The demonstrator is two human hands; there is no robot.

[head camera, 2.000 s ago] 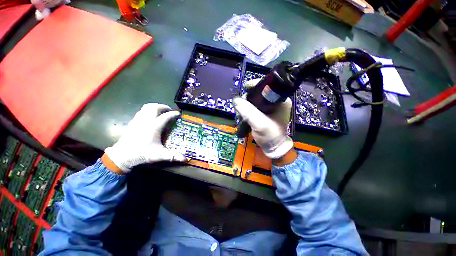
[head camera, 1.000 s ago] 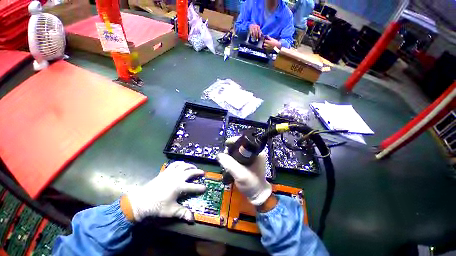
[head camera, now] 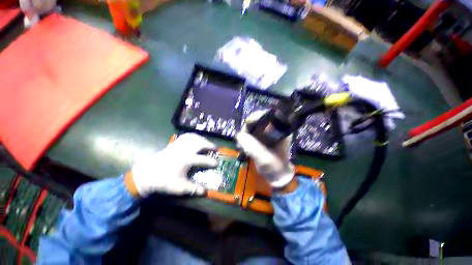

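Note:
The frame is blurred. A green circuit board lies in the left plate of the orange fixture at the bench's near edge. My left hand, in a white glove, lies over the board's left part with fingers and thumb spread. My right hand, also gloved, is closed around a black electric screwdriver, held tilted with its lower end near the board's right side. The screwdriver's tip is not clear. The fixture's right plate is partly hidden by my right hand and sleeve.
Three black trays of small silver parts stand behind the fixture. A red-pink mat lies at left. Plastic bags and papers lie beyond the trays. The screwdriver's black cord loops down at right. Red posts rise at right.
The view has tilted down since one second ago, so the far bench and the person there have left the picture. My left hand has shifted from the board's left edge to over it since the oldest frame.

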